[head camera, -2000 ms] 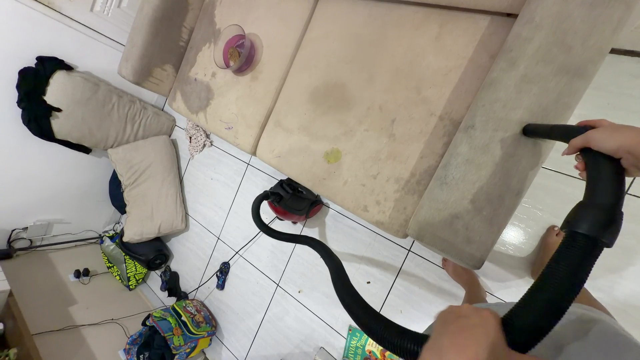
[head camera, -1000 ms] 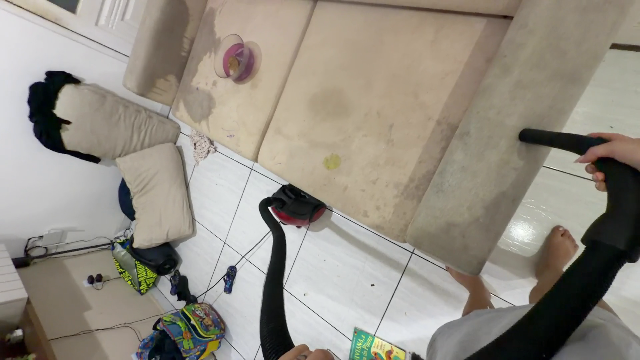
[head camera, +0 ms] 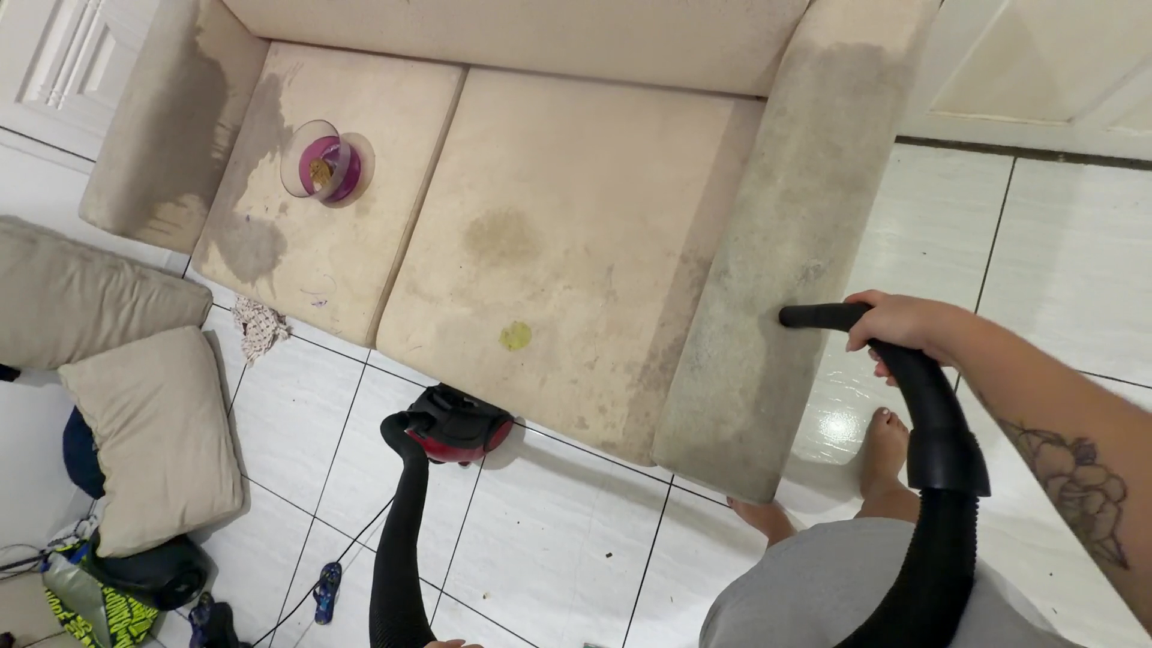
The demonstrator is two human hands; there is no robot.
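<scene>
My right hand [head camera: 904, 328] is closed around the curved black wand of a vacuum hose [head camera: 918, 387], whose open end touches the grey-stained armrest [head camera: 765, 234] of a beige sofa. At the bottom edge only a bit of my left hand [head camera: 454, 643] shows, beside the black ribbed hose [head camera: 400, 558]; its grip is hidden. That hose leads up to a red and black vacuum cleaner [head camera: 454, 425] on the floor, against the front of the sofa. Wet-looking dark patches mark the left armrest [head camera: 171, 135] and the left seat cushion [head camera: 261, 243].
A clear and purple bowl [head camera: 322, 164] stands on the left seat. Two beige cushions [head camera: 157, 432], a crumpled cloth [head camera: 259, 328], a flip-flop [head camera: 327, 592], a cable [head camera: 360, 533] and bags [head camera: 94, 603] lie on the tiled floor at left. My bare feet [head camera: 886, 450] are beside the right armrest.
The view has shifted, showing more of the sofa's backrest. My right hand still holds the wand end at the right armrest. The hose near the vacuum cleaner now hangs straighter than two seconds ago.
</scene>
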